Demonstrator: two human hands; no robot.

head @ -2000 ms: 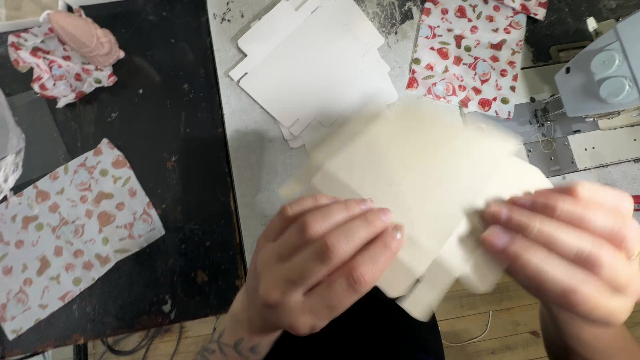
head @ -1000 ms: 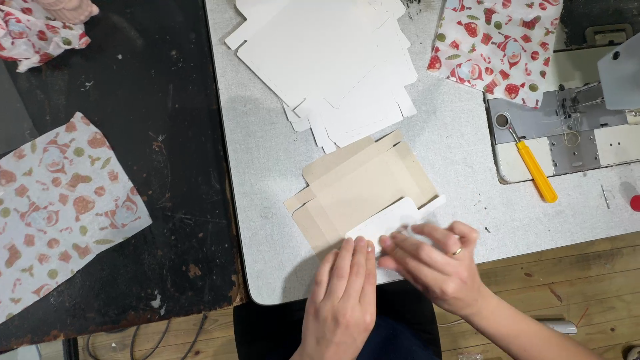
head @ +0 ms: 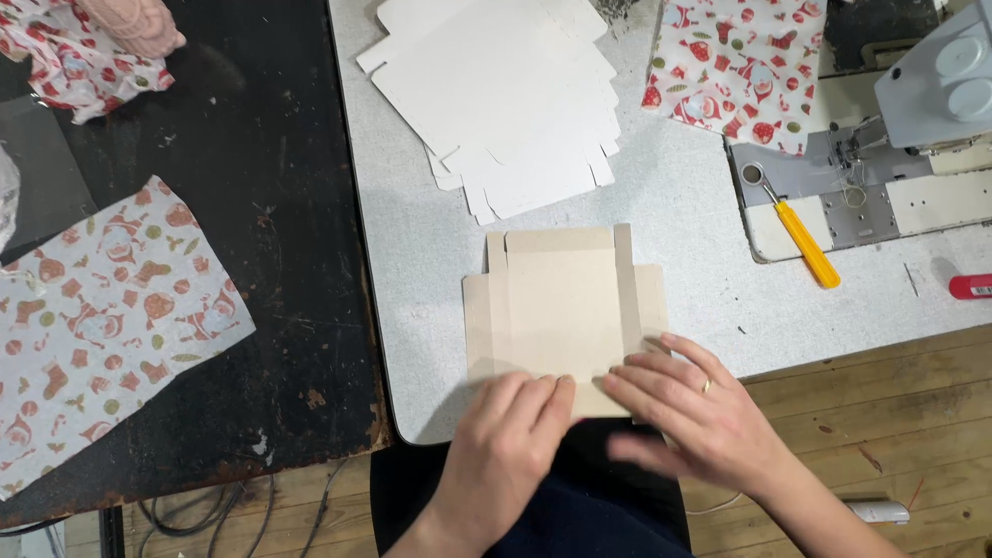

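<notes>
A beige cardboard box blank (head: 564,310) lies at the near edge of the grey tabletop, its creased side flaps partly raised. Fingers of my left hand (head: 508,446) press along its near edge, left of the middle. My right hand (head: 694,415) touches the near right corner with its fingertips, the blurred thumb apart below. Beyond the blank lies a stack of white cut cardboard blanks (head: 519,108).
A sewing machine (head: 938,93) stands at right, with a yellow-handled tool (head: 807,244) beside it. Santa-patterned paper (head: 736,62) lies near it; another sheet (head: 116,325) and a crumpled piece (head: 101,70) lie on the black table (head: 287,333). A red object (head: 969,287) sits far right.
Two seconds ago both hands held the blank up in the air. Since one second ago it has turned squarer to the table edge, and its white-faced near flap has gone down out of sight.
</notes>
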